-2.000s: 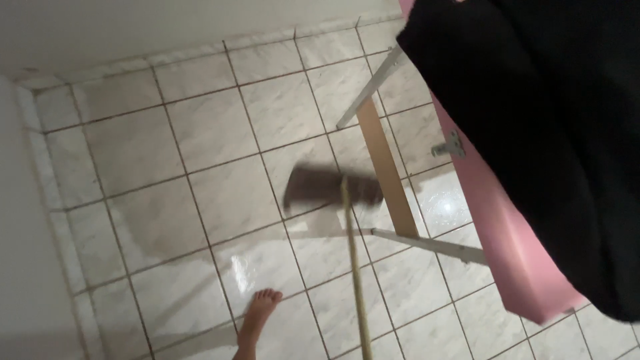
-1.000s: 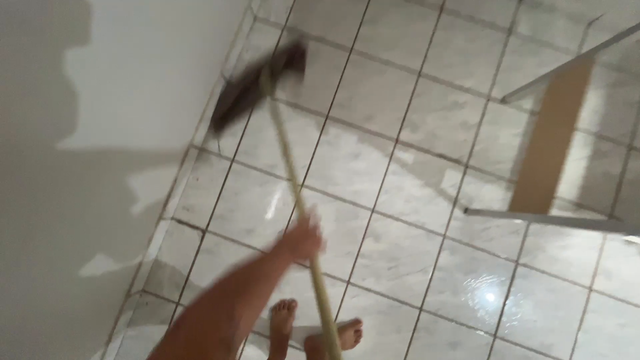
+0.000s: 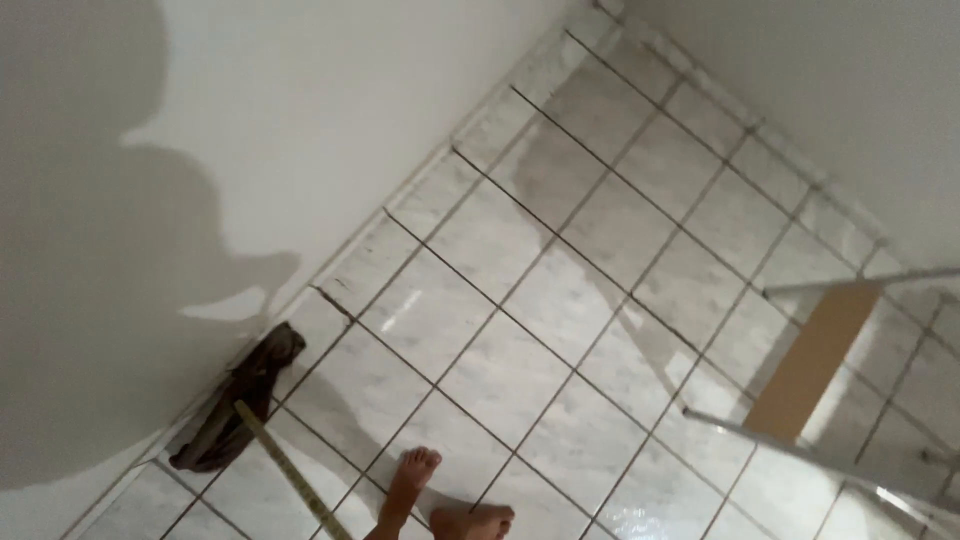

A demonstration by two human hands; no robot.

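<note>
A dark brown cloth (image 3: 244, 405) is draped over the head of a floor squeegee or mop, lying on the tiles against the baseboard at the lower left. From it a yellowish pole (image 3: 292, 472) runs down and out at the bottom edge. Neither of my hands shows in the head view, so the grip on the pole is hidden. My bare feet (image 3: 411, 480) stand on the tiled floor just right of the pole.
The tiled floor (image 3: 495, 307) meets a white wall (image 3: 322, 112) on the left and another wall (image 3: 810, 97) at the upper right. Metal furniture legs (image 3: 825, 465) with a brown crossboard (image 3: 814, 360) stand at the right. Shadows fall on wall and floor.
The cloth-covered head has moved along the left baseboard, nearer my feet. The hand that was on the pole a second ago is out of view. The view has turned.
</note>
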